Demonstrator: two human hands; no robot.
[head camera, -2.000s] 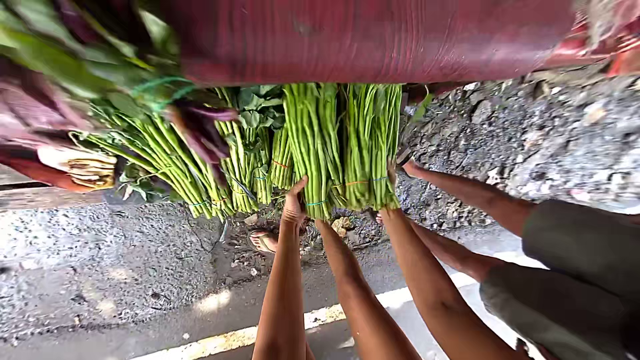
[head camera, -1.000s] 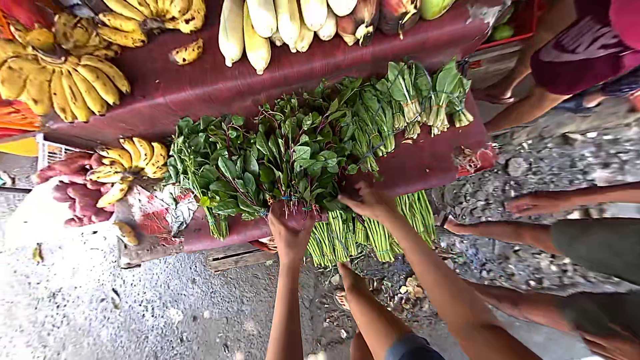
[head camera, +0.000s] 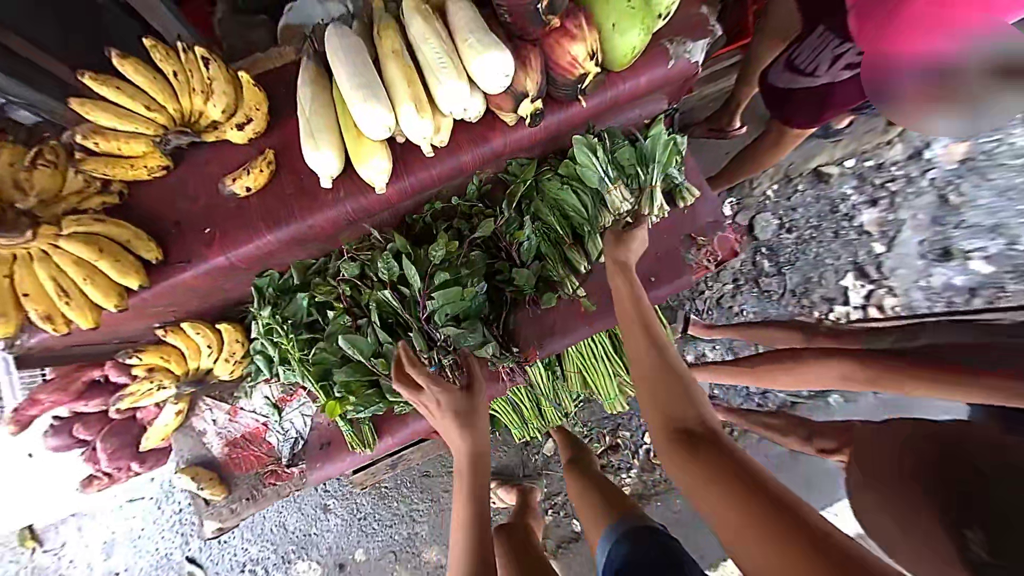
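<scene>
My left hand is at the near edge of the lower table, its spread fingers touching the stems of a bunch of leafy greens; whether it grips them is unclear. Farther right, my right hand is at the tied stem end of a small bundle of leafy greens, its fingertips partly hidden by the stems. More leafy bunches lie between the hands. Below the table edge are tied bundles of long green stalks, partly behind my arms.
The red-covered upper shelf holds bananas, pale elongated vegetables, banana blossoms and a green fruit. Reddish root crops are at left. Other people's legs stand at right on rocky ground.
The view has swung up from the stalk bundles to the whole stall. Since a second ago, my right hand has moved right along the greens to the small bundles.
</scene>
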